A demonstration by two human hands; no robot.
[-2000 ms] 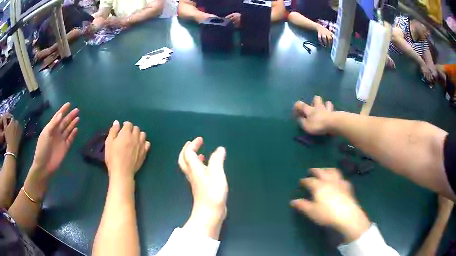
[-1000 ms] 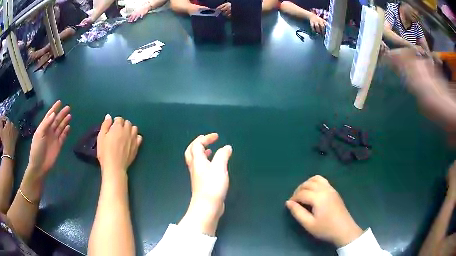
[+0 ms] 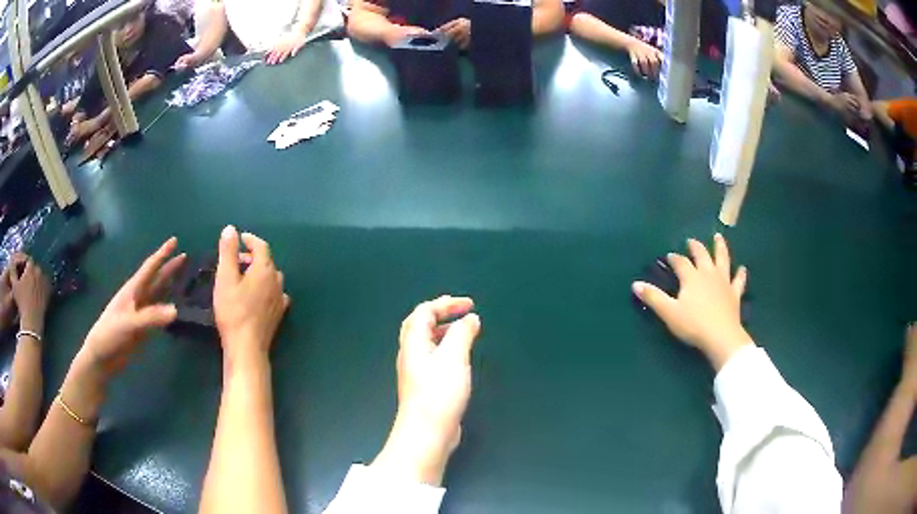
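Note:
My left hand (image 3: 434, 376) is raised over the green tabletop at the middle front, its fingers curled towards the thumb. No object shows in it. My right hand (image 3: 708, 297) is at the right with its fingers spread, over a pile of small black accessories (image 3: 661, 273). The hand hides most of the pile, and whether its fingertips touch the pieces cannot be told. A black insert tray (image 3: 195, 291) lies at the left, partly hidden by a neighbour's two hands.
White cards (image 3: 304, 123) lie on the green tabletop (image 3: 543, 301) mid-far. Tall black boxes (image 3: 503, 60) stand opposite by a person's hands. Pale uprights (image 3: 741, 110) rise at the far right. Dark tangled pieces (image 3: 72, 251) lie at the far left. A bare arm is at the right edge.
My right hand has moved forward and right from the front onto the black pile and spread its fingers. My left hand's fingers have curled in. The other arm at the right has drawn back from the pile.

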